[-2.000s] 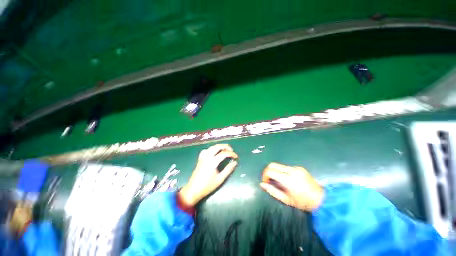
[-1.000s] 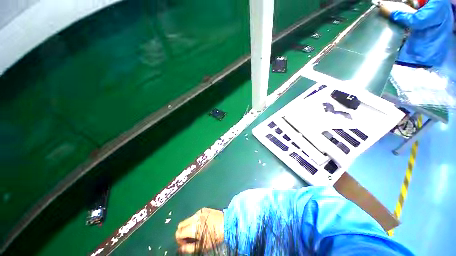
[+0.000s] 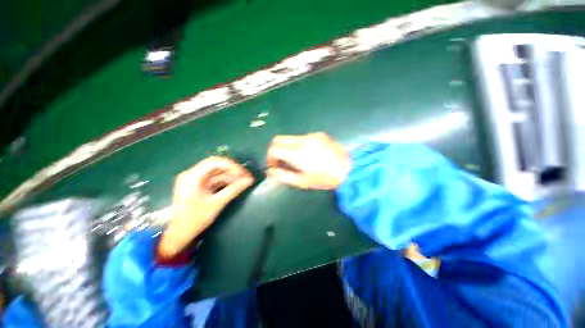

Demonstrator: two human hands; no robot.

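My left hand (image 3: 204, 195) is over the bench (image 3: 359, 109), its thumb and fingers curled into a ring. My right hand (image 3: 308, 161) is just right of it, fingers bent in. The fingertips are close together; blur hides whether they hold anything small. A pile of small silver components (image 3: 125, 214) lies left of my left hand. A thin black stick (image 3: 263, 253) lies near the bench's front edge. A phone half-assembly (image 3: 158, 61), dark with a silver-white end, is on the green belt.
A chipped brown-and-white rail (image 3: 282, 73) divides bench and belt. A silvery component tray (image 3: 54, 246) is at the left. A white foam tray (image 3: 491, 96) with dark strips is at the right. Pale flecks (image 3: 258, 120) lie beyond my hands. A blue sleeve shows at the lower left edge.
The view has swung back from the right to the bench in front. My left hand, out of view one second ago, shows again beside my right hand. The foam tray now sits at the right edge.
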